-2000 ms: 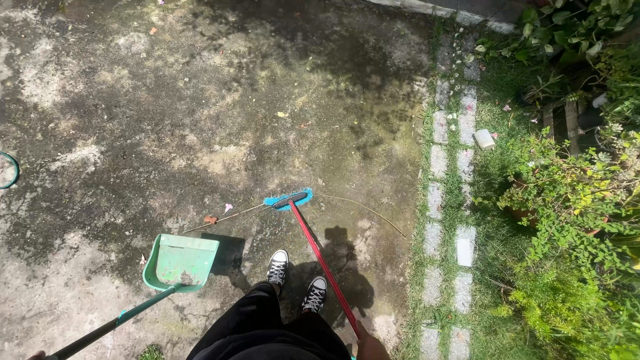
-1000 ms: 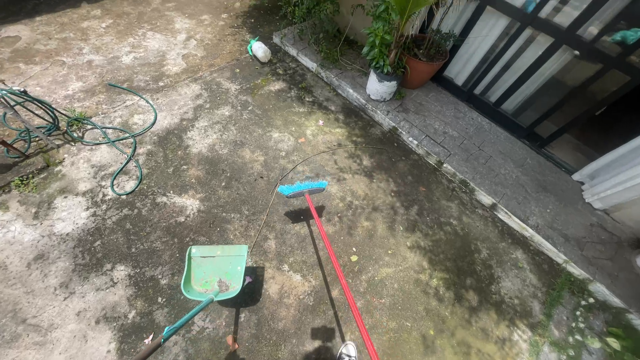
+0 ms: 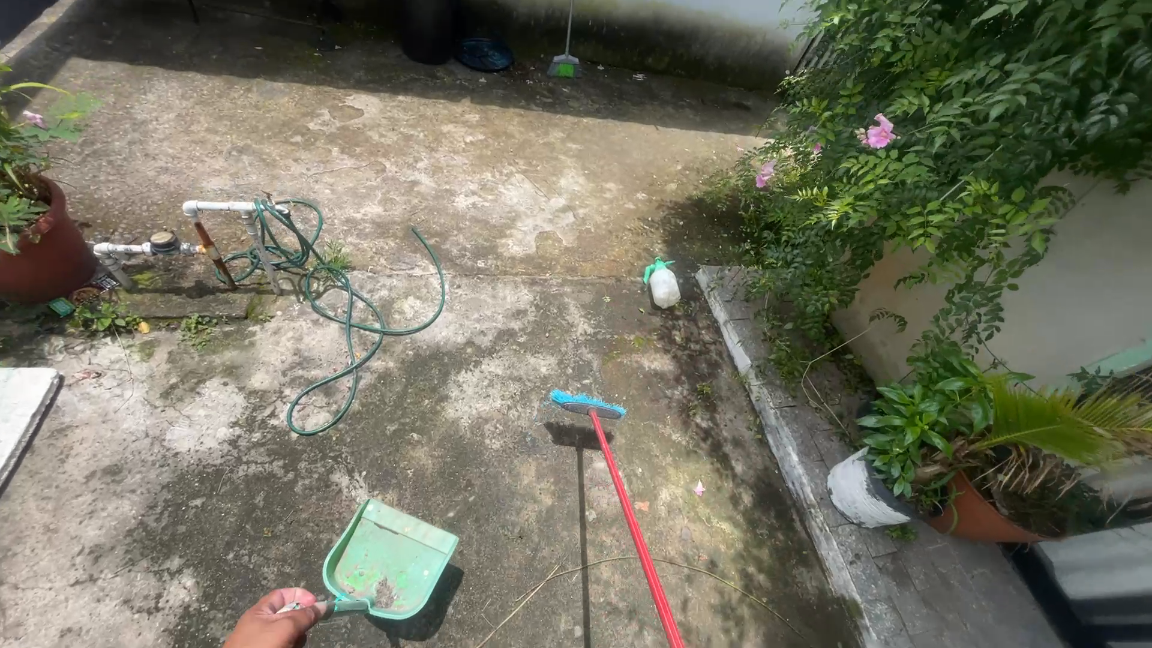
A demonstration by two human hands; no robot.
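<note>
My left hand [image 3: 281,617] grips the handle of a green plastic dustpan [image 3: 396,553] close to its pan, at the lower left. A little grey debris lies in the pan, and the shadow beside it shows it is off the ground. A broom [image 3: 630,517] with a red handle and blue bristles reaches up from the bottom edge; its head is over the concrete, with a shadow just below. My right hand is out of view. A thin dry stem [image 3: 612,560] lies curved on the ground, passing behind the broom handle.
A green garden hose [image 3: 349,360] lies looped beside white pipes [image 3: 220,207] at the left. A spray bottle [image 3: 664,286] stands near the raised curb [image 3: 765,409]. Potted plants [image 3: 981,517] and a flowering bush [image 3: 936,171] line the right. A pale slab [image 3: 22,409] lies far left.
The view has swung round from the curb and doorway to the hose and far wall. My left hand now shows close to the pan; one second ago it was out of view.
</note>
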